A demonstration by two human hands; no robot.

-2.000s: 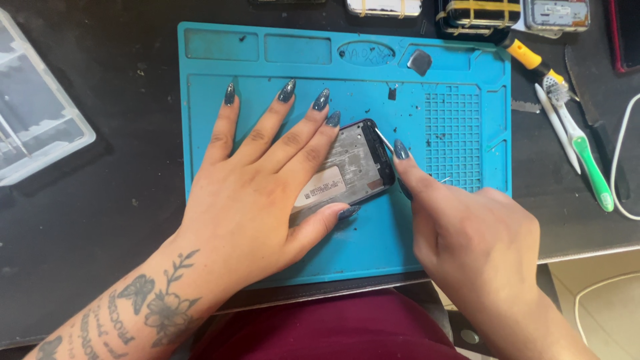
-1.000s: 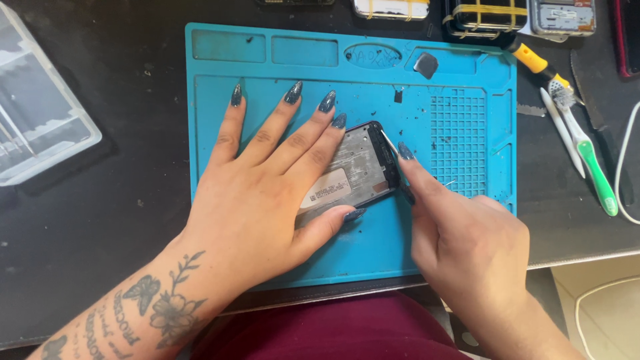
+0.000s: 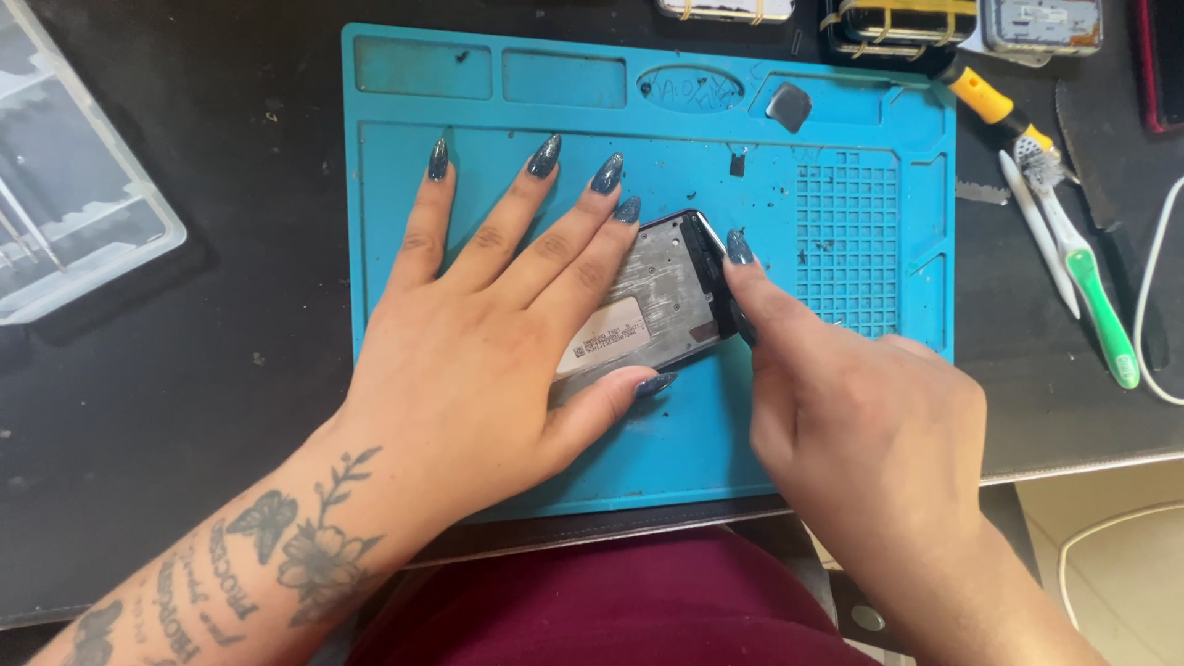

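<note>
A phone's metal-backed screen frame [image 3: 661, 277] with a pale label lies tilted on the blue silicone repair mat [image 3: 555, 481]. My left hand [image 3: 490, 324] is spread over its left part, fingers apart, pressing it to the mat with thumb at the lower edge. At the frame's black right end, my right hand [image 3: 860, 407] grips a thin metal tool [image 3: 710, 229], whose tip meets the top right corner. Most of that tool is hidden by the hand. Small dark scraps and a dark square piece [image 3: 737, 165] lie nearby on the mat.
A clear plastic case [image 3: 139, 245] stands at the left. Banded phones [image 3: 911, 23] sit at the top right. Right of the mat are a yellow-and-black handled tool [image 3: 985, 95], a green-and-white toothbrush [image 3: 1091, 287], a white pen-like stick [image 3: 1036, 231], a serrated blade [image 3: 982, 192] and a white cable [image 3: 1145, 277].
</note>
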